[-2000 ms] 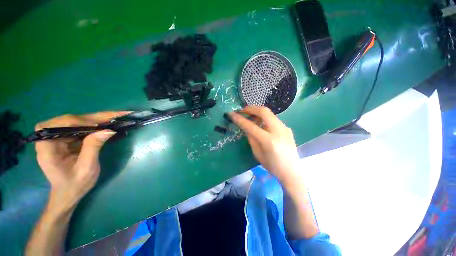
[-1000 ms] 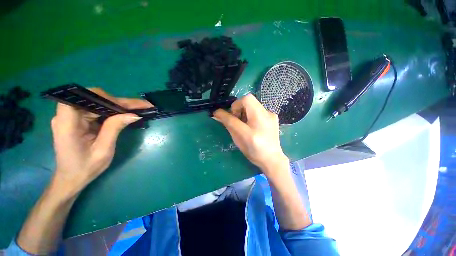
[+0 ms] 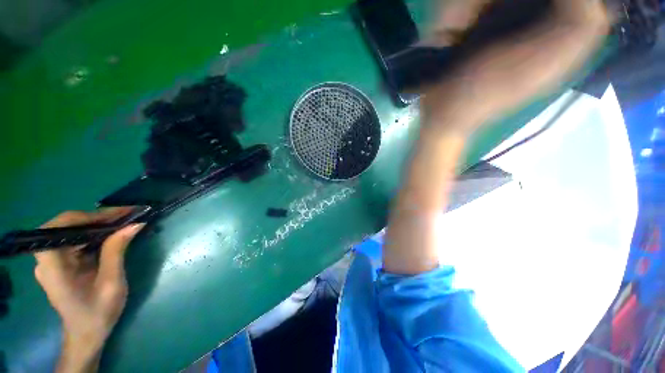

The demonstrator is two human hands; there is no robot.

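Observation:
My left hand (image 3: 87, 273) grips the black U-shaped frame (image 3: 175, 197) by its left end. The frame is tilted, and its right end lies in front of the heap of small black pieces. My right hand (image 3: 510, 62) is at the upper right, large and blurred, around the dark body of the electric screwdriver (image 3: 503, 29). The screwdriver's tip cannot be made out clearly. One small black piece (image 3: 277, 212) lies alone on the mat below the dish.
The round perforated screw dish (image 3: 335, 131) has dark screws at its right side. The main heap of black pieces (image 3: 193, 120) is behind the frame. A mobile phone (image 3: 383, 29) is partly covered by the right hand and tool. A white sheet (image 3: 554, 240) is at the right.
My right hand has left the frame's right end, moved to the upper right and taken hold of the screwdriver. My left hand still holds the frame, now lower left in view. The camera view has shifted.

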